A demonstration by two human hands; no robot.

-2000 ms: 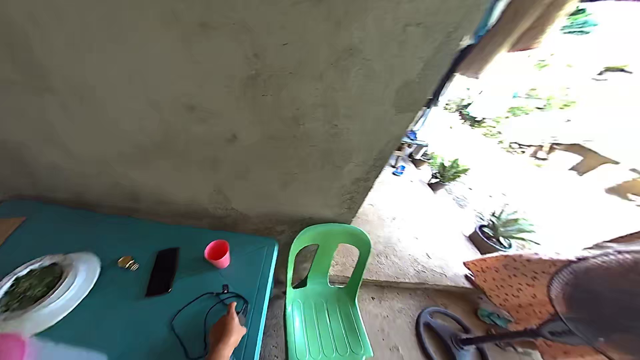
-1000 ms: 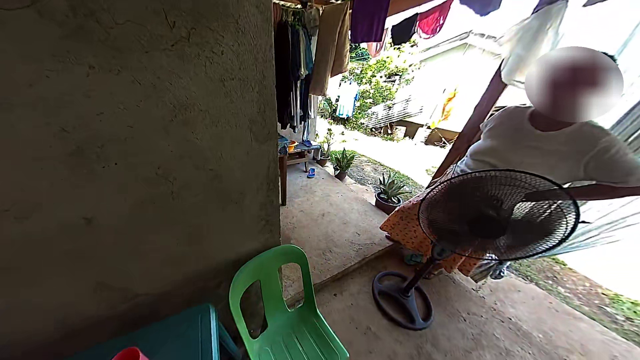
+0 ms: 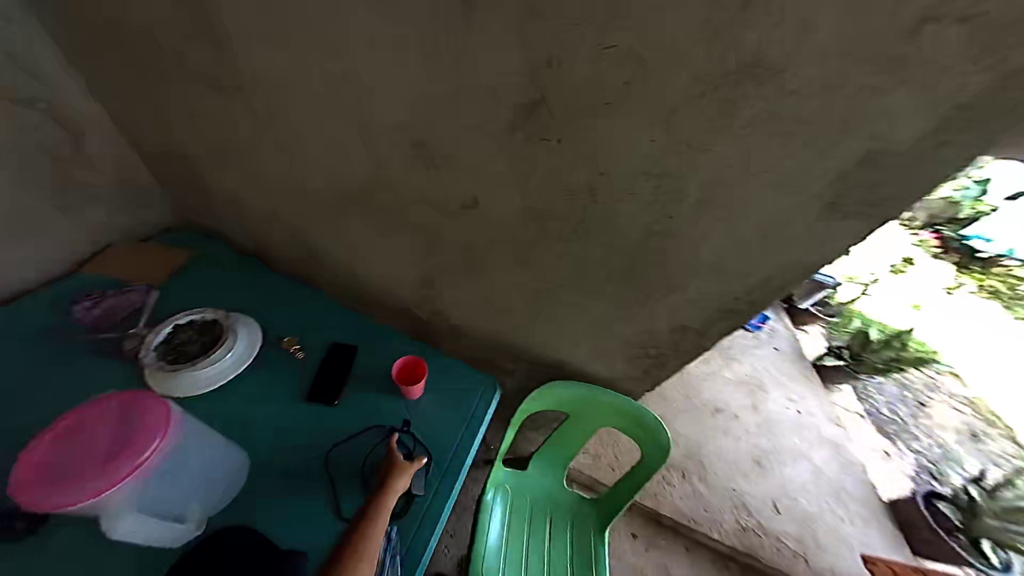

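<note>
On the green table (image 3: 280, 456), near its right edge, my left hand (image 3: 398, 470) grips a looped black cable (image 3: 352, 438). A small grey piece (image 3: 418, 480) shows beside the fingers; whether it belongs to the cable I cannot tell. Just beyond the hand stands a pink plastic cup (image 3: 410, 378). A black smartphone (image 3: 332, 374) lies left of the cup, with a small gold-coloured item (image 3: 293, 346) farther left. My right hand is out of view.
A clear pitcher (image 3: 192, 472) with a pink lid and a bowl of dark leafy matter (image 3: 190, 342) on a white plate occupy the table's left. A green plastic chair (image 3: 552, 480) stands beside the table's right edge. Behind rises a concrete wall (image 3: 512, 176); potted plants (image 3: 880, 344) are outside.
The view swung right to a person behind a standing fan, then back to the table. My left hand, out of sight one second ago, shows again at the cable.
</note>
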